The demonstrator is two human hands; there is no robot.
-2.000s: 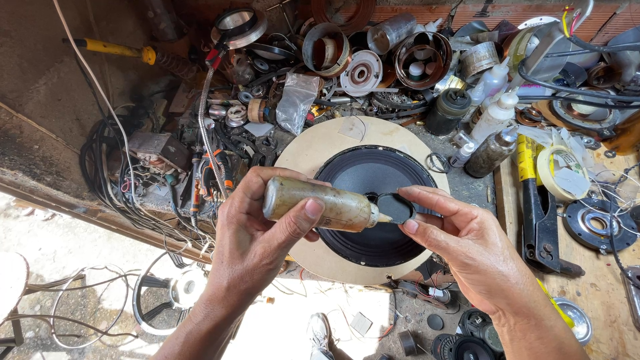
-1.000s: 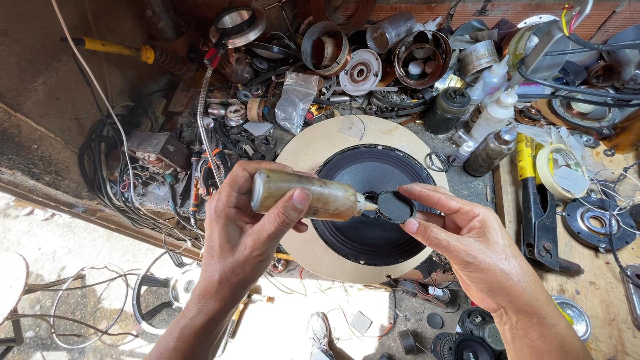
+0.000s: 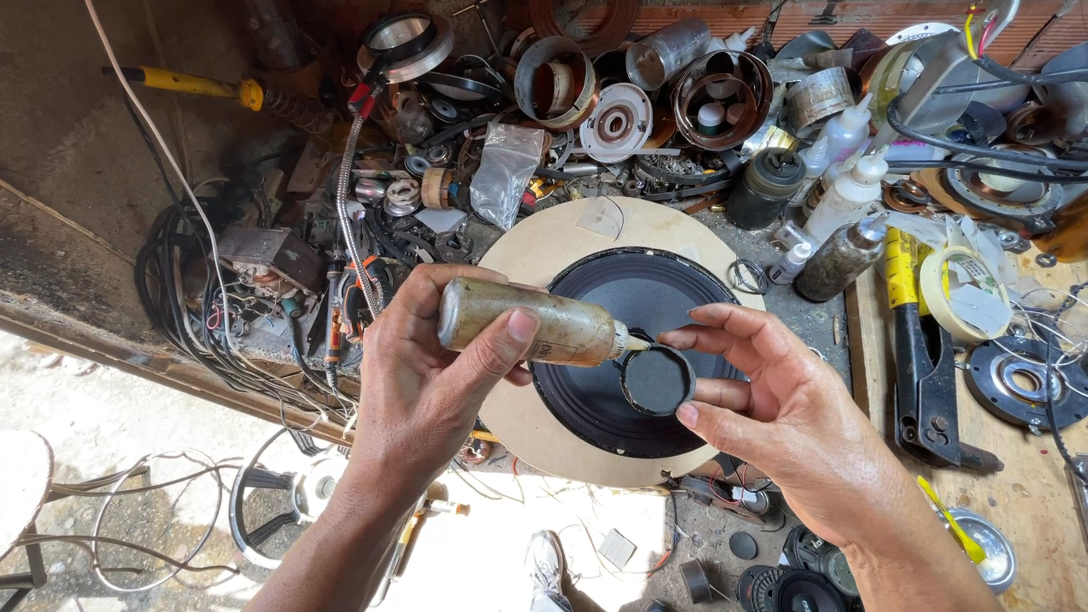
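Observation:
My left hand (image 3: 450,348) is wrapped around a stained plastic squeeze bottle (image 3: 535,321), held nearly level with its nozzle pointing right. The nozzle tip meets the upper rim of a small black speaker dust cap (image 3: 658,381). My right hand (image 3: 756,382) grips this cap at its right edge between thumb and fingers, its round face turned up toward me. Beneath both hands lies a black speaker cone (image 3: 586,408) on a round, pale board (image 3: 527,221); the bottle and cap hide part of the cone.
Glue bottles (image 3: 850,195) and a dark jar (image 3: 765,187) stand at right, near a yellow-handled hand riveter (image 3: 922,365) and masking tape (image 3: 939,327). Metal rings and speaker parts (image 3: 616,121) crowd the back. Cables (image 3: 178,280) hang at left. A small dish (image 3: 986,552) sits lower right.
The bottle's nozzle has gone from the cap's left side to its upper rim. My right hand has turned the cap so its face shows more, and its fingers have spread.

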